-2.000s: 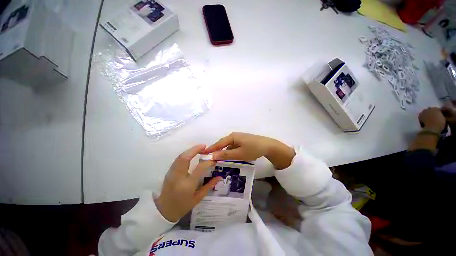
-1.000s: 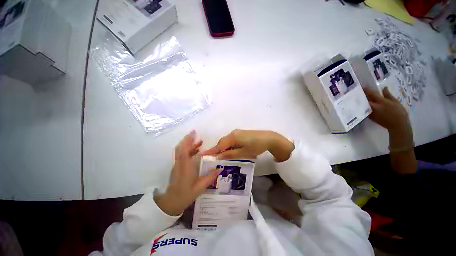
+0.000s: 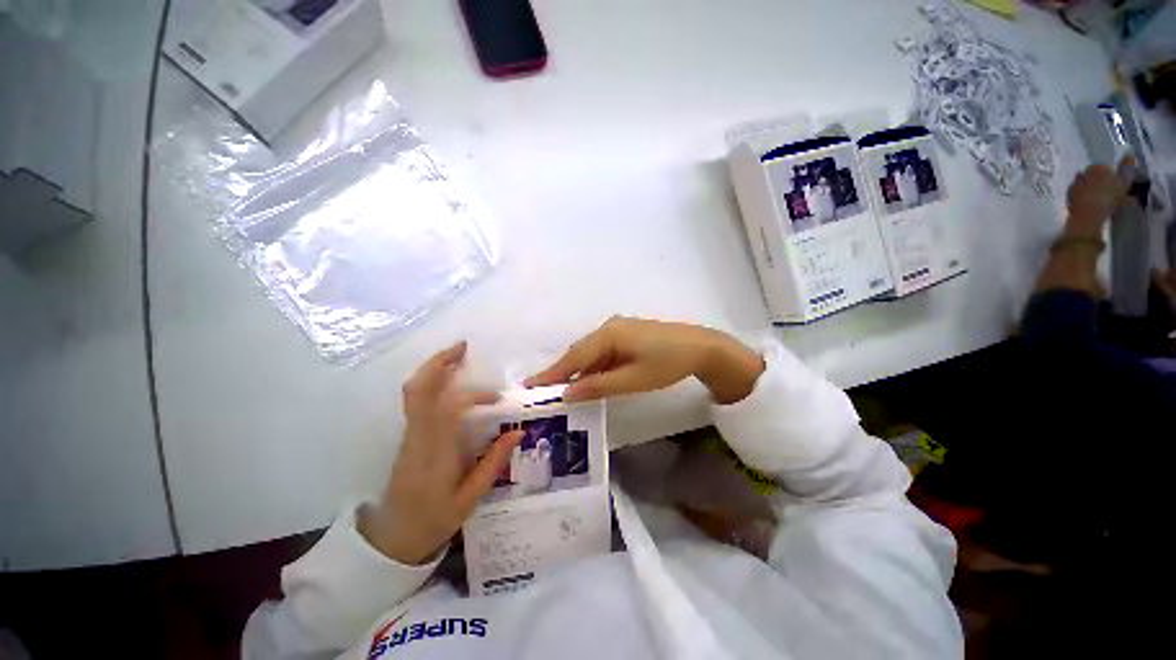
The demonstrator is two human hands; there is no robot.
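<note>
A white retail box (image 3: 539, 522) with a dark purple product picture stands against my body at the table's front edge, its top facing away from me. My left hand (image 3: 445, 451) is around the box's left side, thumb on the printed front, fingers raised and slightly blurred. My right hand (image 3: 645, 361) lies over the top edge with its fingertips on the top flap. A dark strip of opening shows under the fingers. Two more boxes, one (image 3: 810, 232) and another (image 3: 918, 213), stand side by side at the right, dark openings at their tops.
Shiny clear plastic bags (image 3: 355, 239) lie left of centre. A closed white box (image 3: 264, 58) lies behind them, a black smartphone (image 3: 504, 34) beside it. More white cartons (image 3: 45, 155) are at far left. Small white parts (image 3: 980, 97) are heaped at right, near another person's hand (image 3: 1096, 200).
The other person's hand has left a second box beside the first on the right and drawn back. My hands stay at the box top; my left fingers have moved. The view has shifted.
</note>
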